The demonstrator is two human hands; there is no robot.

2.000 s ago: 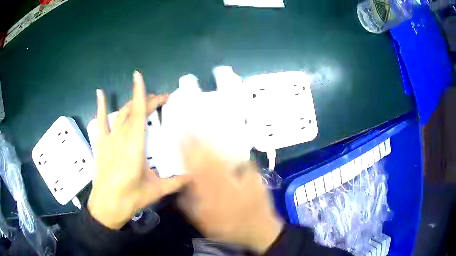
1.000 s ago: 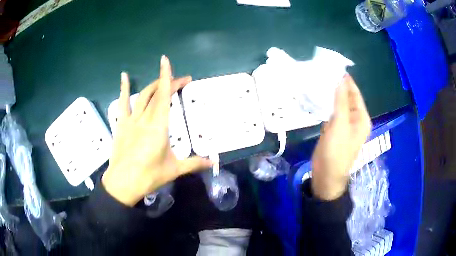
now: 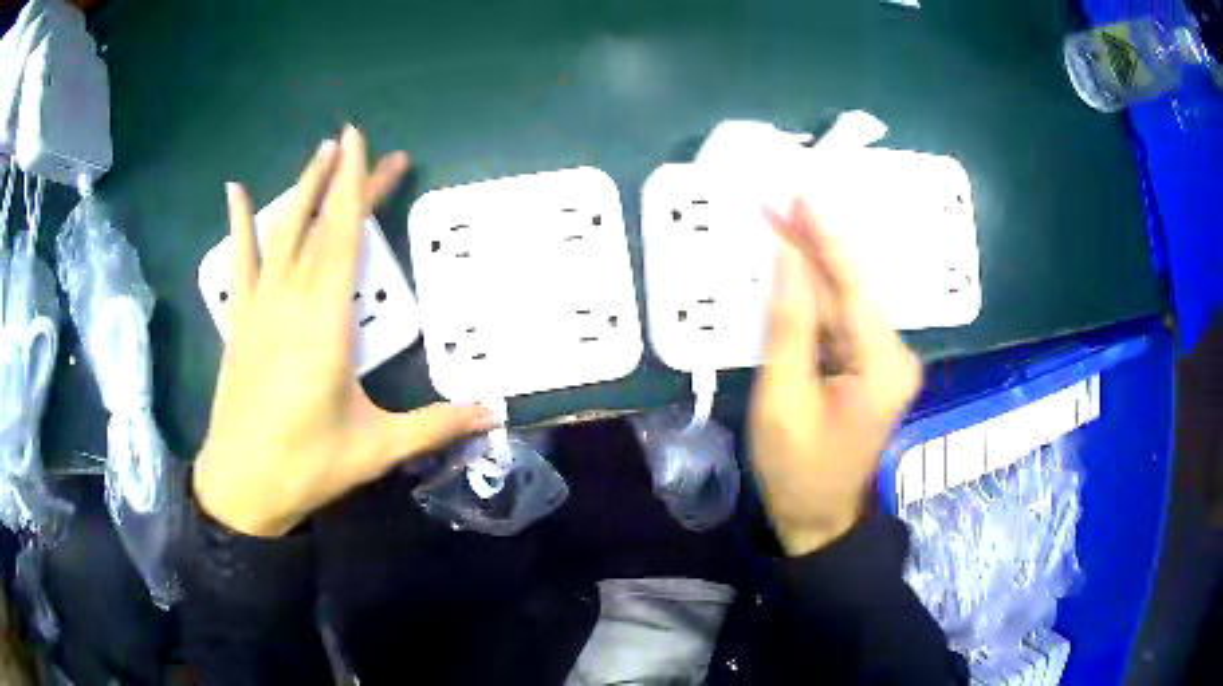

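Observation:
White power strips lie flat in a row on the dark green bench (image 3: pixel 537 94): a tilted one at the left (image 3: pixel 382 302), a middle one (image 3: pixel 526 282), and two close together at the right (image 3: pixel 671 261). My left hand (image 3: pixel 302 349) rests with spread fingers over the tilted left strip, its thumb at the middle strip's cord. My right hand (image 3: pixel 825 389) holds a white wiping cloth (image 3: pixel 791 174) on the right-hand strips, hiding where they meet. Bagged power cords (image 3: pixel 496 489) hang from the near edge.
Waiting strips (image 3: pixel 65 107) stand at the far left with bagged cords hanging down. The blue bin (image 3: pixel 1133 469) at the lower right holds strips on edge and bagged cords. A clear bottle (image 3: pixel 1111 64) and blue plastic sheets (image 3: pixel 1194 201) are at the upper right.
My view has shifted, bringing the waiting strips into sight. My left hand has moved left off the second strip onto the tilted one. My right hand has moved left with the cloth over the right-hand strips.

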